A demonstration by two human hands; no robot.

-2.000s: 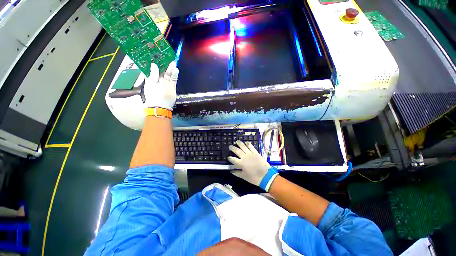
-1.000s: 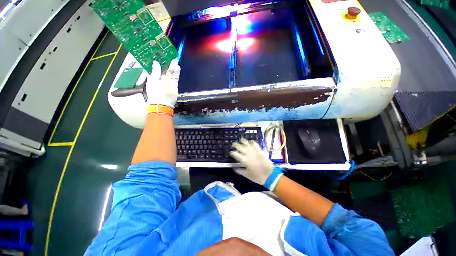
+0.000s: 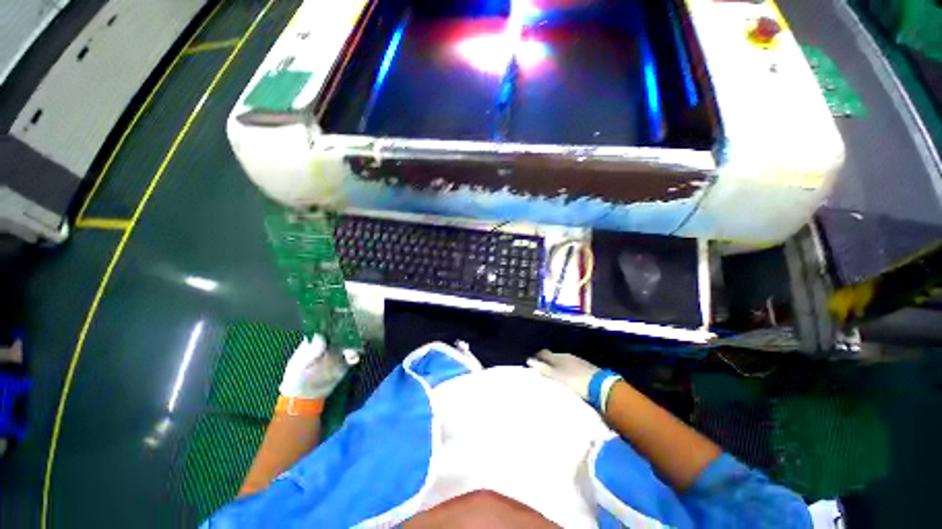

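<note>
My left hand (image 3: 315,370), white-gloved with an orange wrist band, grips the lower end of a green circuit board (image 3: 310,271). The board extends upward from the hand, left of the keyboard (image 3: 439,256). My right hand (image 3: 563,368), white-gloved with a blue band, is near my body below the keyboard tray. Its fingers are partly hidden and blurred, so its grip cannot be told. The inspection machine (image 3: 537,181) stands in front, its dark bay lit red and blue.
The mouse (image 3: 639,277) lies on a dark pad. Green ridged racks (image 3: 243,387) stand low at the left. A red emergency knob (image 3: 764,31) is at the machine's right top. Another board (image 3: 833,83) lies on the grey side surface (image 3: 878,145). Yellow lines mark the floor.
My left hand has brought the board down from above the machine's left side to beside the keyboard. My right hand has left the keyboard and moved toward my body. The view has shifted.
</note>
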